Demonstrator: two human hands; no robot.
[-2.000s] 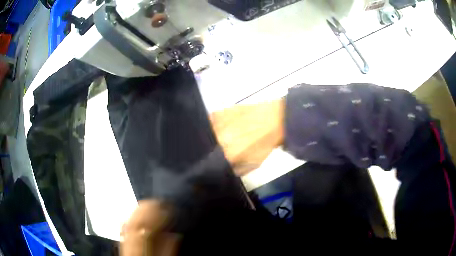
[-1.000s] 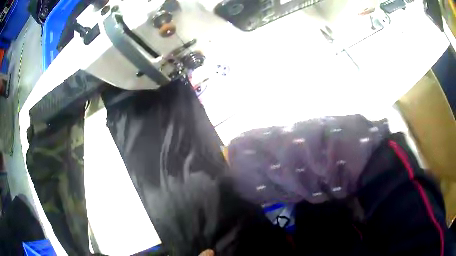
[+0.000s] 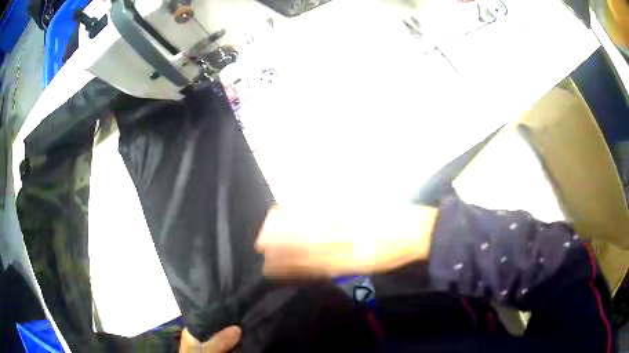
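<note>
The black fabric piece runs from under the sewing machine head down over the table's front edge. Its camouflage section lies to the left, with bare white tabletop between the two. My left hand, partly cut off by the bottom edge, grips the lower part of the black cloth. My right hand is blurred and lies at the cloth's right edge, its fingertips hidden or unclear. The needle area is at the cloth's top end.
Thread snips lie on the white table, right of the needle. An open cardboard box with a white sheet stands at the right. Blue crates show at the upper left and lower left.
The view has shifted, so the machine appears farther left. My right hand has come back into view beside the cloth; my left hand shows more at the bottom, on the cloth.
</note>
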